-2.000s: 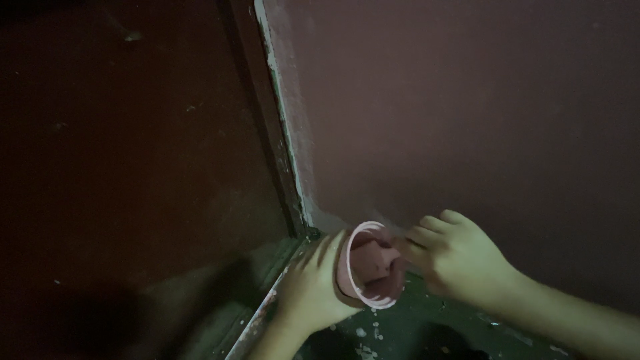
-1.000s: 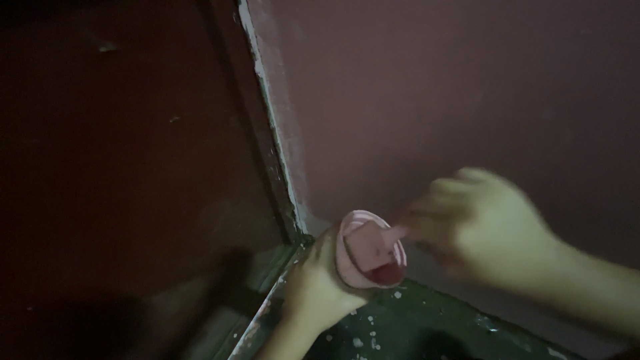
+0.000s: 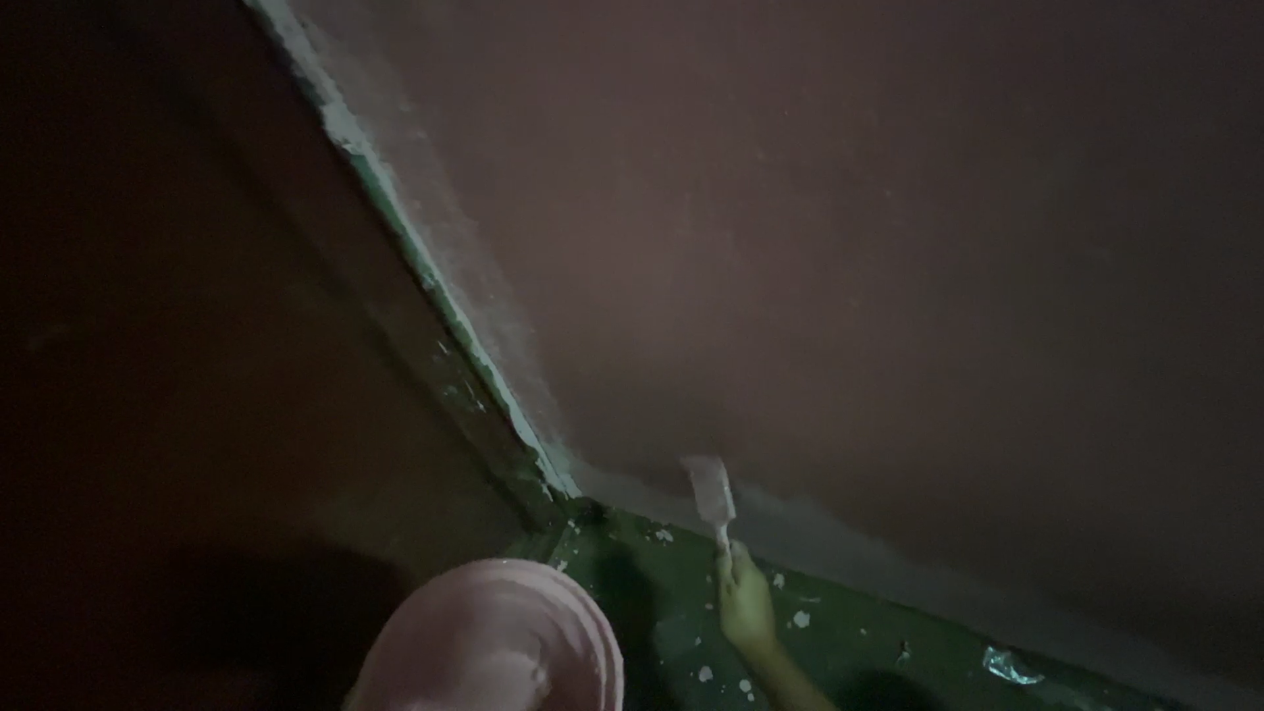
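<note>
My right hand (image 3: 747,604) grips the handle of a paintbrush (image 3: 712,491) coated in pale pink paint. The bristles point up and touch or nearly touch the lower part of the pinkish wall (image 3: 790,296), just above the floor line. At the bottom, left of that hand, is a pink paint container (image 3: 494,632), seen from above, with pink paint inside. Only a sliver of my left hand (image 3: 351,696) shows at the container's lower left edge; its fingers are hidden.
A dark reddish door or panel (image 3: 178,296) stands at the left, with a frame edge (image 3: 425,267) of chipped white and green paint. The green floor (image 3: 681,612) bears pale paint spots. A shiny scrap (image 3: 1012,666) lies by the wall at the right.
The brush has come out of the container and is now at the wall in my right hand. The container appears lower in view and much larger.
</note>
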